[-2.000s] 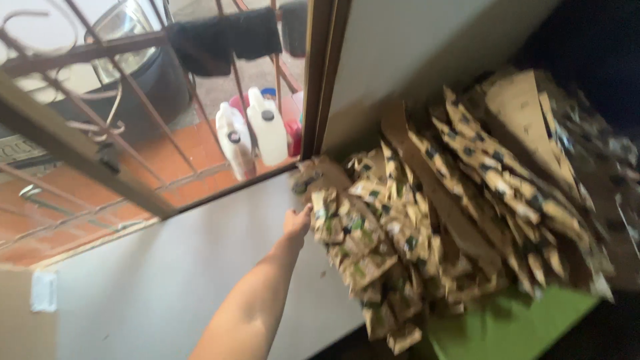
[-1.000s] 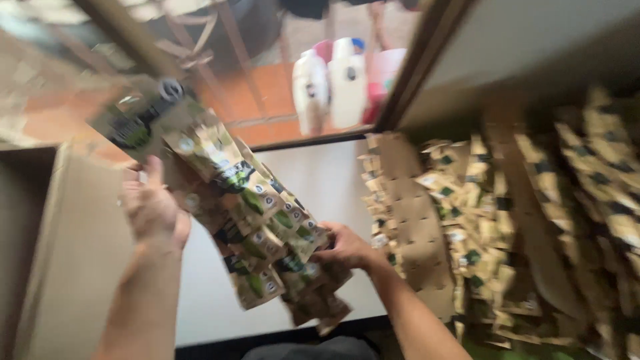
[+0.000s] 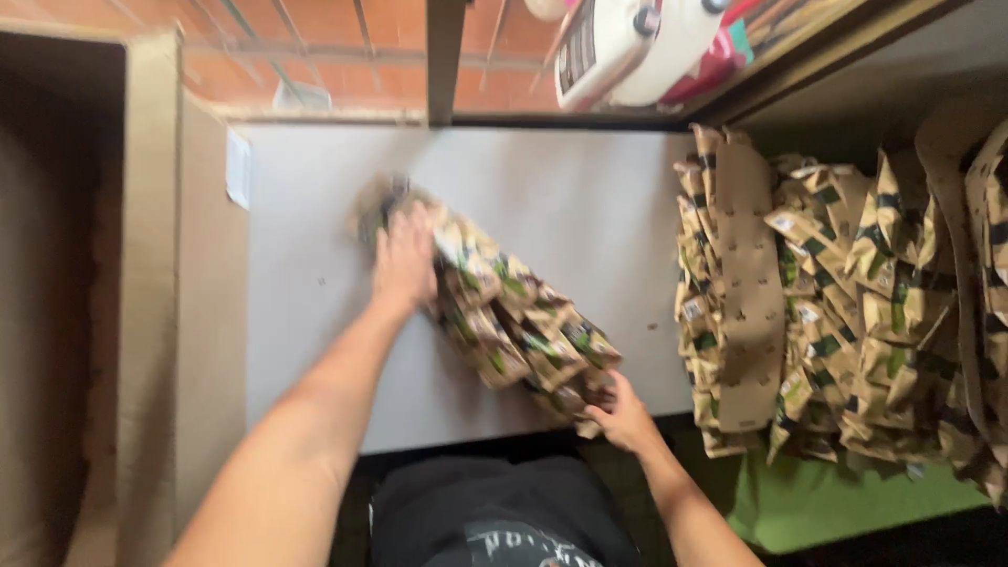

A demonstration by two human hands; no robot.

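A strip of small brown paper packets (image 3: 512, 315) lies diagonally over the white tabletop, its upper left end blurred. My left hand (image 3: 405, 256) rests flat on that end, fingers extended. At the lower right end, my right hand (image 3: 618, 413) grips the edge of the strip between thumb and fingers. More strips of the same packets (image 3: 827, 315) stand in a row to the right, one showing its bare cardboard backing (image 3: 748, 291) with small slots.
An open cardboard box (image 3: 150, 276) stands at the left. The white tabletop (image 3: 315, 339) ends at a window frame (image 3: 445, 63), with white plastic jugs (image 3: 602, 51) beyond it. Green material (image 3: 850, 504) lies below the row of strips.
My right hand first reached to the row's left end; a second ago both hands held a packet strip up at a slant. Now the strip is lower, over the tabletop, with my left hand on top.
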